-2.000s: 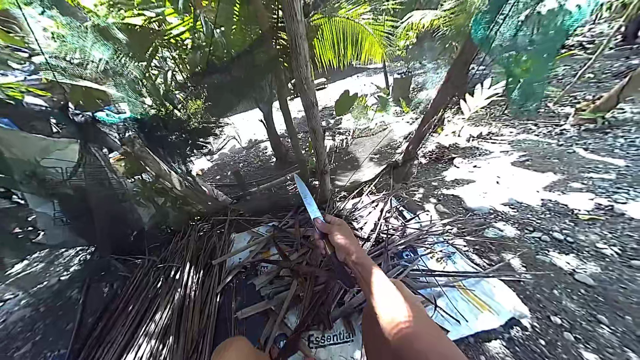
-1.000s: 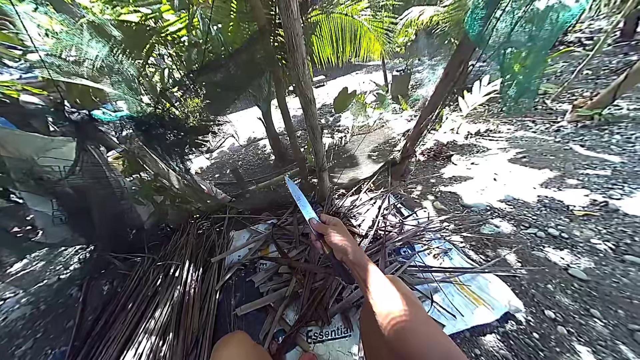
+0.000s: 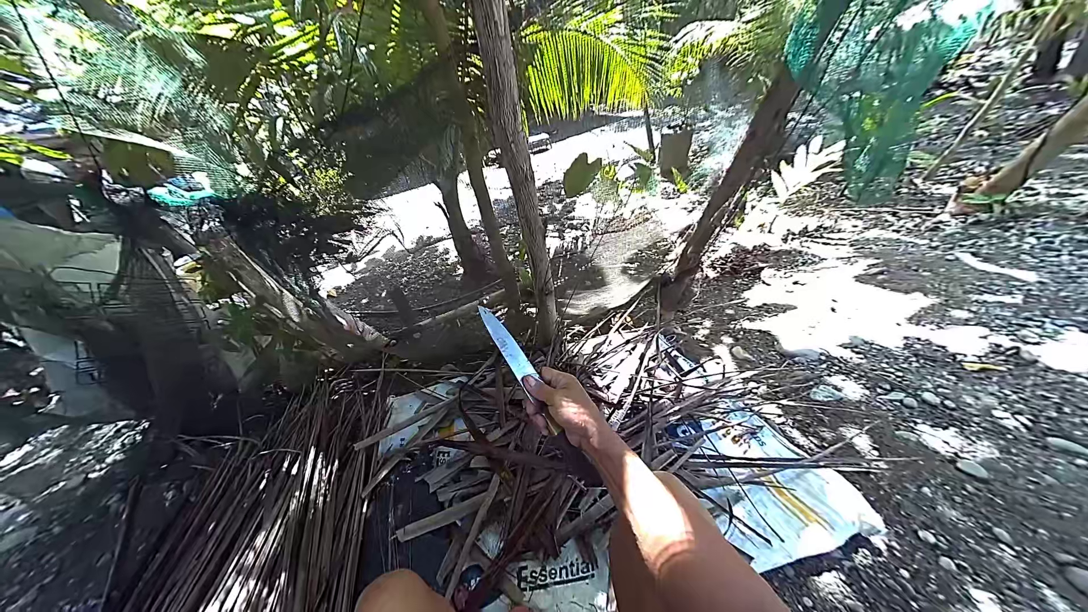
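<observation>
My right hand (image 3: 563, 406) is closed around the handle of a knife (image 3: 507, 344), whose bare metal blade points up and to the left. Beneath the hand lies a loose heap of dry palm leaf strips and stalk pieces (image 3: 442, 517), spread over printed woven sacks (image 3: 795, 501). A longer bundle of dry palm leaf ribs (image 3: 280, 501) lies at the left of the heap. My knees show at the bottom edge. My left hand is out of view.
A thin tree trunk (image 3: 514, 144) rises just beyond the heap, and a leaning trunk (image 3: 739, 170) stands to its right. Dark netting (image 3: 399, 127) hangs behind on the left, green netting (image 3: 884, 102) at the upper right. Stony ground (image 3: 977, 399) lies on the right.
</observation>
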